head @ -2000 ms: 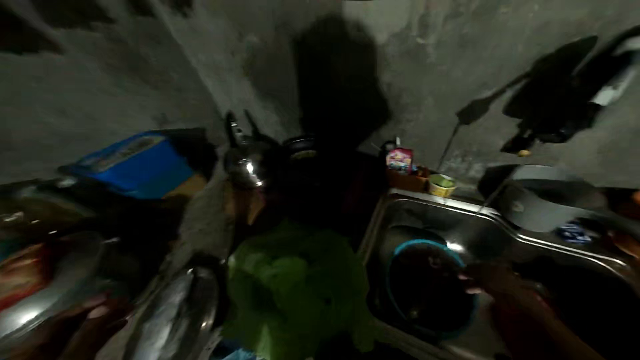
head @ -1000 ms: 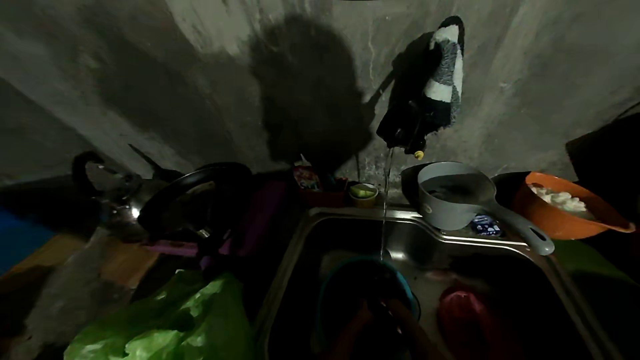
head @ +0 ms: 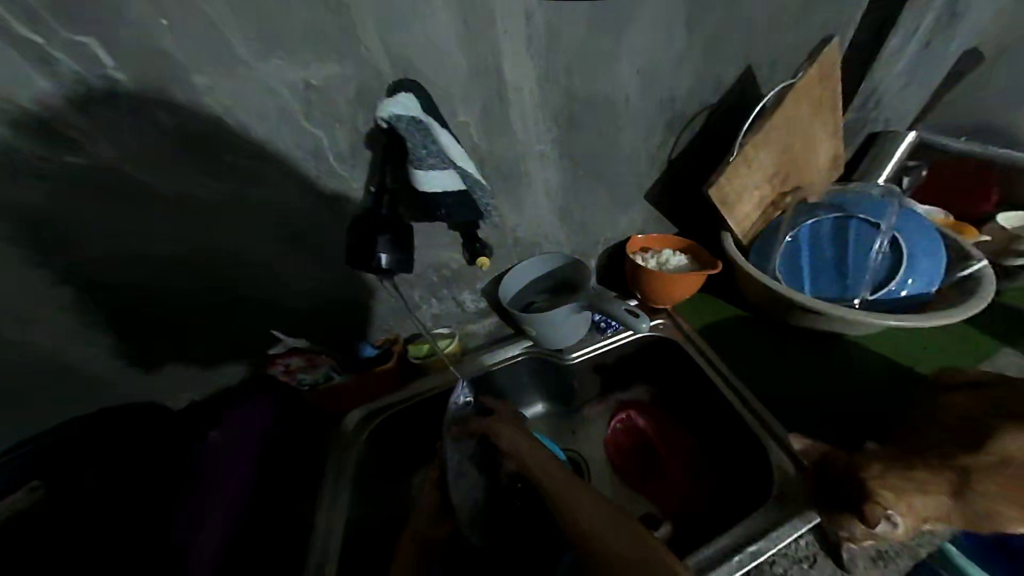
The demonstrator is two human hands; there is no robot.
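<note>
A whole silvery fish (head: 468,464) is held upright over the stainless steel sink (head: 724,384), its head under a thin stream of water from the dark tap (head: 382,244). My right hand (head: 500,428) grips the fish near its head. Lower down, on the left side of the fish, my left hand (head: 428,492) lies in deep shadow; its fingers are hard to make out, but it appears to support the body. Behind my right wrist shows the blue rim of a basin (head: 550,446). A red object (head: 640,440) lies in the sink's right part.
A grey dipper (head: 552,308) and a small tub (head: 436,344) stand at the sink's back edge. Right of them are an orange bowl of white food (head: 668,280) and a wide basin (head: 848,320) with blue plates. An orange cat (head: 920,472) is beside the sink. A striped cloth (head: 436,152) hangs above.
The fish is now in view, raised under the water; one second ago my hands were low in the basin. The view has swung right, bringing in the cat and the basin of plates.
</note>
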